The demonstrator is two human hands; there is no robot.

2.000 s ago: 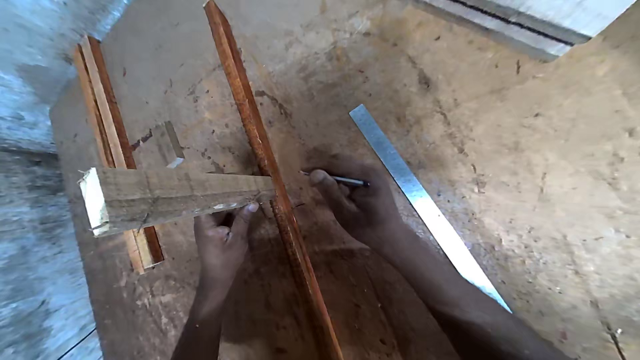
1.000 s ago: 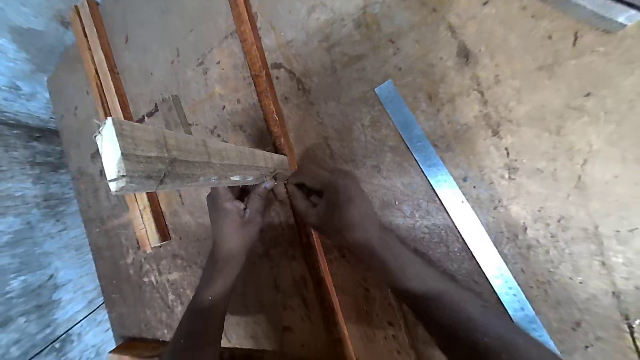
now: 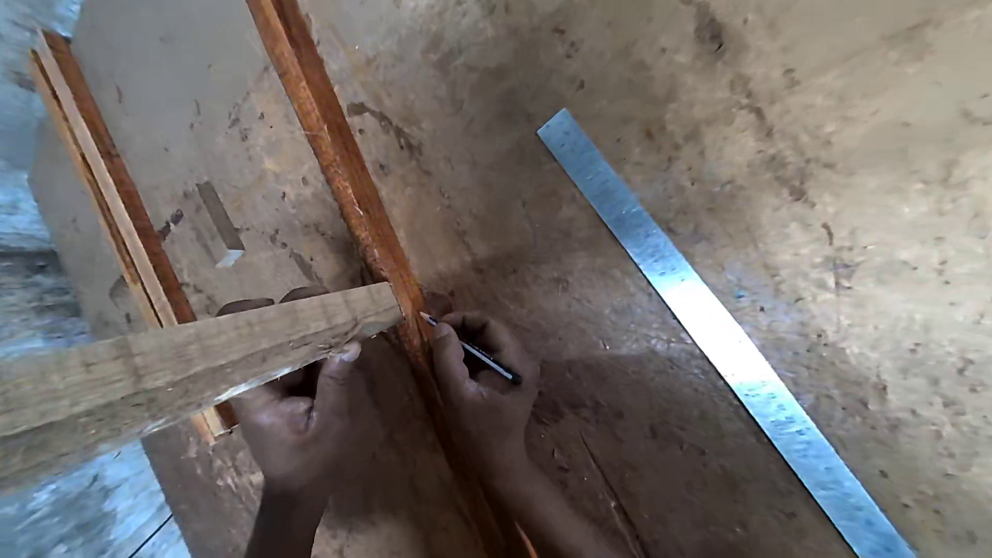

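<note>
My left hand grips a pale wooden board from below, its thumb near the board's right end and some fingertips showing behind it. That end meets the side of a long reddish-brown wooden strip, which runs from the top of the view down to the bottom. Between the thumb and fingers of my right hand is a pencil, its tip at the strip's right edge, close to the board's end.
A steel ruler lies slantwise on the worn wooden table at the right. More reddish-brown strips lie side by side at the left, with a small wooden offcut nearby. The table's edge shows at lower left.
The board's near end has swung left and now runs out of view. The pencil, hidden one second ago, shows again in my right hand at the strip. The view has moved closer.
</note>
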